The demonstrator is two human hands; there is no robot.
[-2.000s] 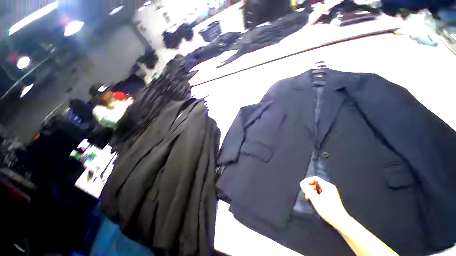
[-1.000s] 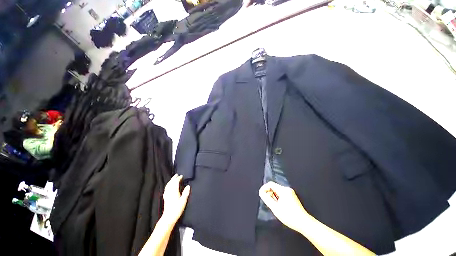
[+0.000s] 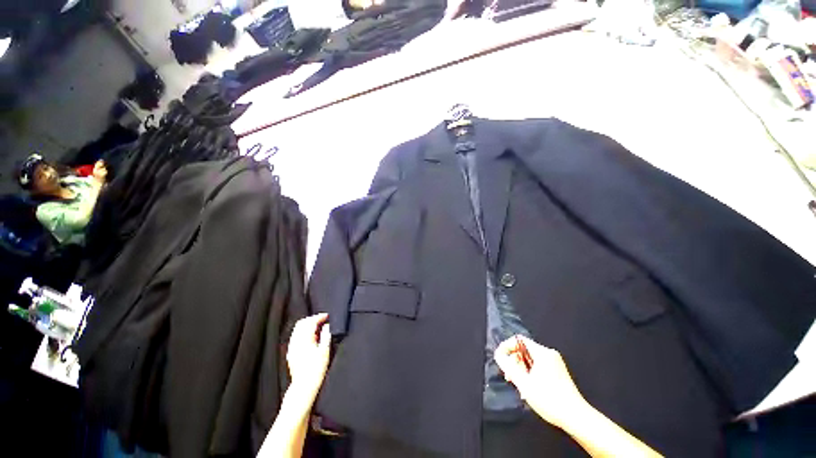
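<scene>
A dark navy suit jacket [image 3: 573, 331] lies face up on the white table, its front edges parted over shiny lining [image 3: 501, 326]. A hanger hook [image 3: 459, 112] shows above the collar. My left hand [image 3: 307, 356] is at the cuff of the sleeve on the left, fingers bent; whether it grips the cloth cannot be told. My right hand [image 3: 541, 380] is closed around small reddish thread snips [image 3: 523, 354], mostly hidden by the fingers. It is over the front opening, below the button [image 3: 508, 280].
Dark jackets with hanger hooks form a thick row [image 3: 210, 286] left of the navy jacket. More dark garments [image 3: 376, 40] lie beyond a brown strip [image 3: 420, 76] on the table [image 3: 358, 134]. A person [image 3: 67, 201] is at far left. Clutter [image 3: 778, 67] lies at the upper right.
My left hand, out of view two seconds ago, is at the cuff. The camera view has turned to the right. My right hand stays closed over the front opening.
</scene>
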